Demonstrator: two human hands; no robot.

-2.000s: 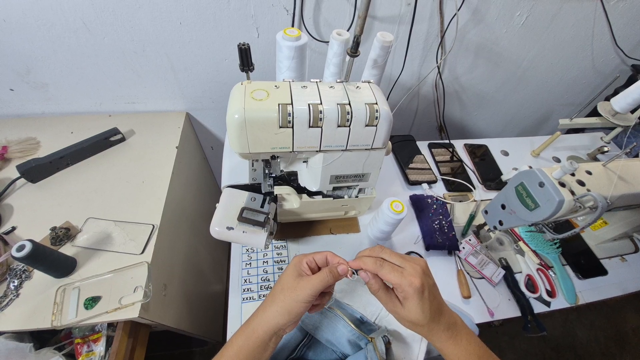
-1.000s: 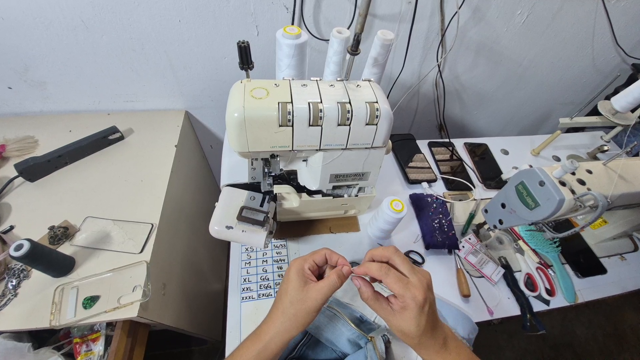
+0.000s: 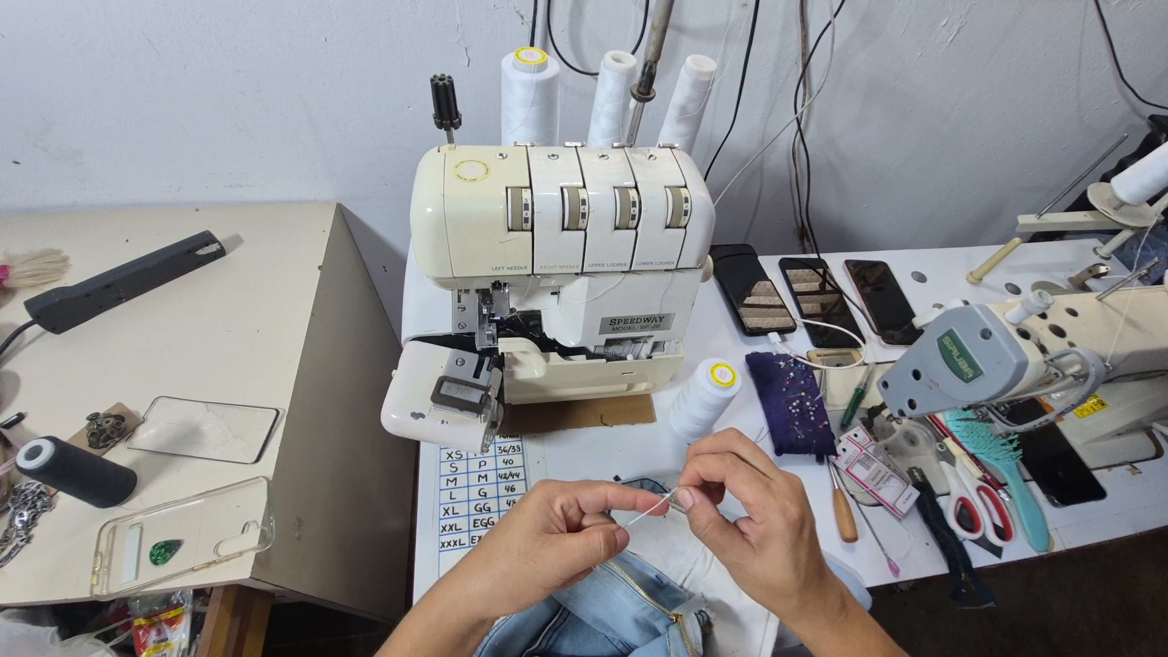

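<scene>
A short length of white thread (image 3: 646,513) runs between my two hands. My left hand (image 3: 570,534) pinches its lower end between thumb and forefinger, the forefinger reaching toward the other hand. The fingertips of my right hand (image 3: 748,520) close on the upper end; a small thing beside them is too small to tell. Below both hands lies a light blue denim garment (image 3: 566,611) with a brass-coloured zipper (image 3: 639,589). A white thread cone (image 3: 705,397) stands just beyond my right hand, in front of the white overlock machine (image 3: 566,219).
At right lie a purple pincushion (image 3: 789,401), scissors (image 3: 978,506), a teal hairbrush (image 3: 1013,465), an awl (image 3: 841,511) and several phones (image 3: 753,287), beside a second sewing machine (image 3: 985,356). A size chart (image 3: 474,497) lies left of my hands. The side cabinet (image 3: 301,365) holds a dark thread cone (image 3: 78,470).
My hands have drawn slightly apart, and the white thread now shows stretched between them. The black-handled item seen beside my right hand a second ago no longer shows there.
</scene>
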